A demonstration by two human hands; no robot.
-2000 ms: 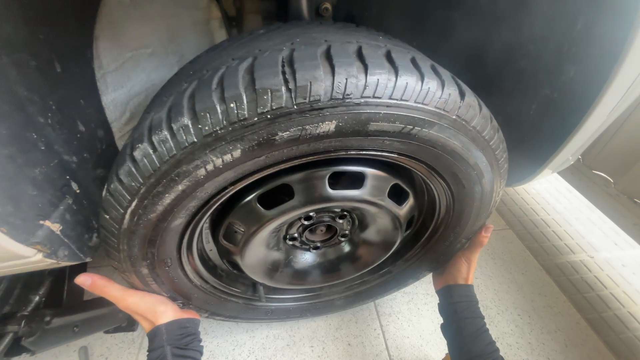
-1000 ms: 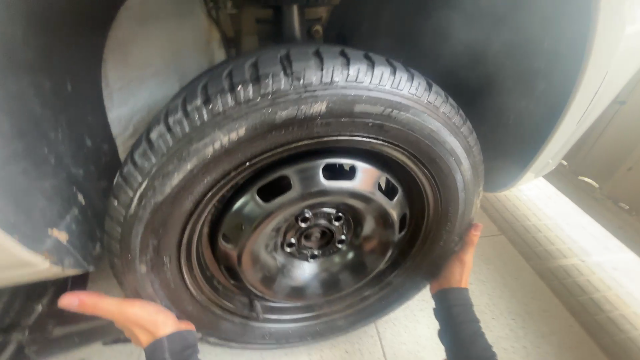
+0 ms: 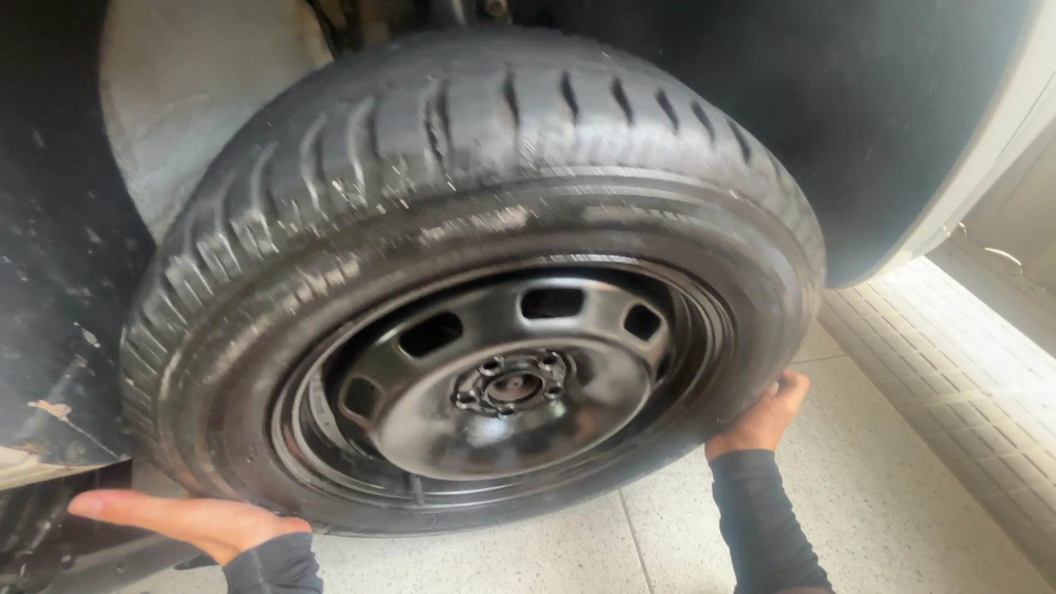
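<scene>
A car tire point(image 3: 528, 198) on a black steel wheel rim point(image 3: 511, 412) fills the middle of the view, in the wheel well of a vehicle. The rim's bolt holes surround its center bore, where part of the hub shows. My left hand point(image 3: 190, 516) lies under the tire's lower left edge, palm up, thumb pointing left. My right hand point(image 3: 763, 417) grips the lower right edge, its fingers partly hidden behind the tire. Both forearms wear dark sleeves.
Dark wheel arch liner point(image 3: 825, 107) curves around the tire, with a light body panel edge point(image 3: 949, 198) at the right. A pale metal shield point(image 3: 206, 91) stands behind the tire. Below are light speckled floor tiles point(image 3: 858, 462) and a ribbed strip point(image 3: 932, 355) at the right.
Between the earlier frames the tire's face became more upright; now it is tilted again, with more tread showing on top. Both hands have stayed at its lower edges.
</scene>
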